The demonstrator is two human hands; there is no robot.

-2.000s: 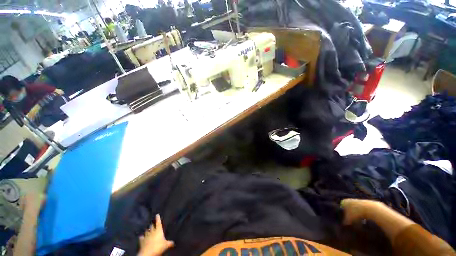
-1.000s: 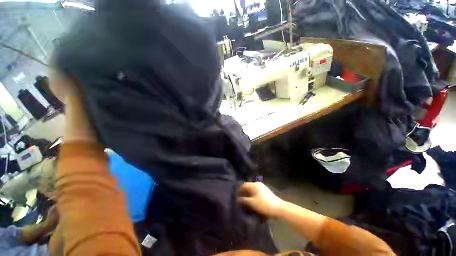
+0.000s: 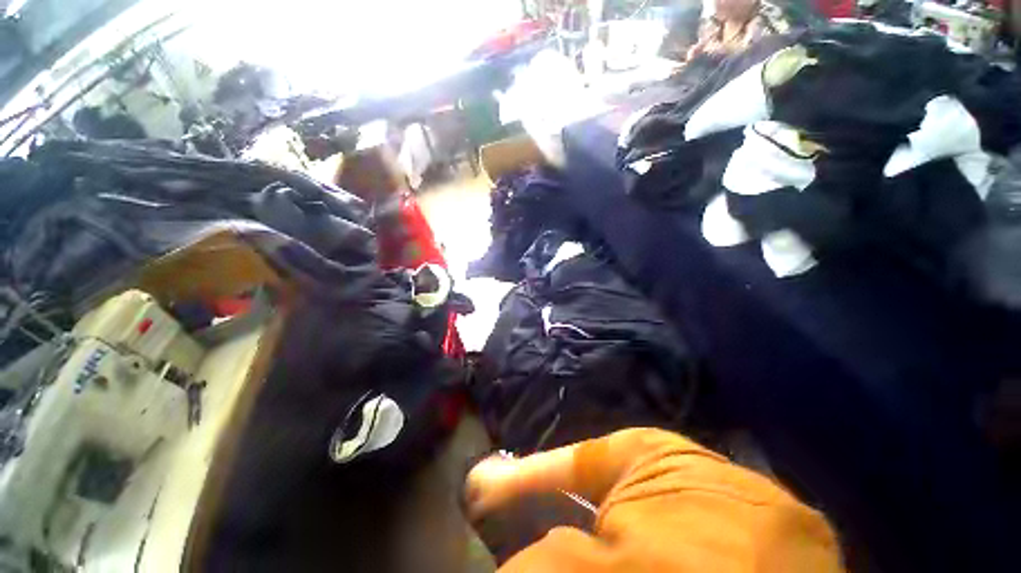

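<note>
My right hand (image 3: 490, 492) is low in the middle, blurred, at the end of an orange sleeve. Dark cloth (image 3: 540, 522) shows just below it; I cannot tell whether the fingers hold it. My left hand is not in view. A heap of black garments (image 3: 593, 347) with thin white lines lies just beyond my right hand. Another dark garment pile (image 3: 325, 369) hangs beside the machine table, with a white oval piece (image 3: 381, 428) on it.
A cream sewing machine (image 3: 106, 375) stands at the left on its wood-edged table (image 3: 230, 420). A red bag or crate (image 3: 414, 233) is behind the pile. A navy-covered table (image 3: 717, 325) at the right bears black garments with white pieces (image 3: 773, 162). A person (image 3: 733, 20) is at the back.
The view has swung right, so the machine now sits far left and the navy-covered table shows. The raised dark garment and my left arm have left the picture.
</note>
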